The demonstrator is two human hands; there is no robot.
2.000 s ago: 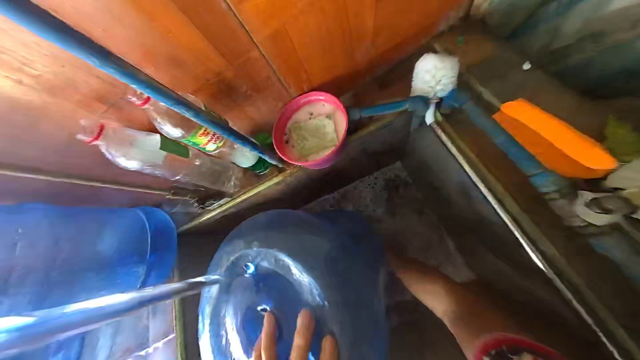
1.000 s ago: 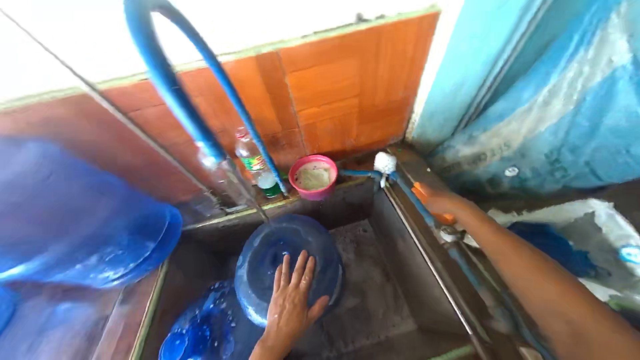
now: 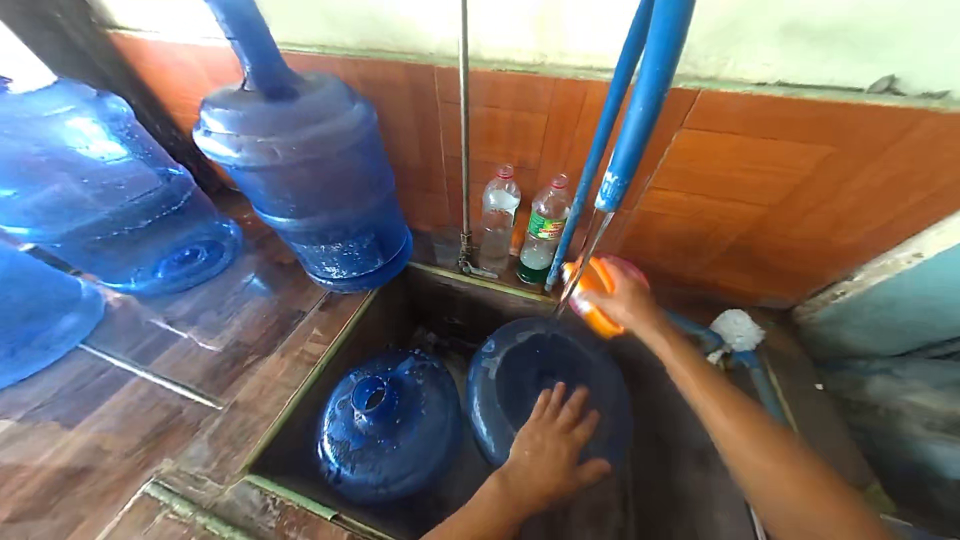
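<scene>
My left hand (image 3: 551,454) lies with fingers spread on a blue plastic water jug (image 3: 504,375), whose round base faces up in the sunken basin. My right hand (image 3: 626,296) grips an orange scrub brush (image 3: 598,300) beside the water stream, partly in front of a pink bowl (image 3: 626,268). Water runs from a blue pipe (image 3: 637,112) onto the jug's far edge. Left of it in the basin stands a second blue jug (image 3: 390,442), its mouth up and its surface wet.
Large blue jugs (image 3: 300,180) stand on the tiled ledge at left. Two plastic bottles (image 3: 499,225) stand against the orange tiled wall by a thin metal pipe (image 3: 465,135). A white-bristled brush (image 3: 736,330) rests near the blue pipe fitting at right. The basin's rim (image 3: 300,397) is raised.
My right hand has moved from the basin's right side to beside the water stream, with the orange thing now in it. My left hand remains on the jug. The view has shifted widely to the left.
</scene>
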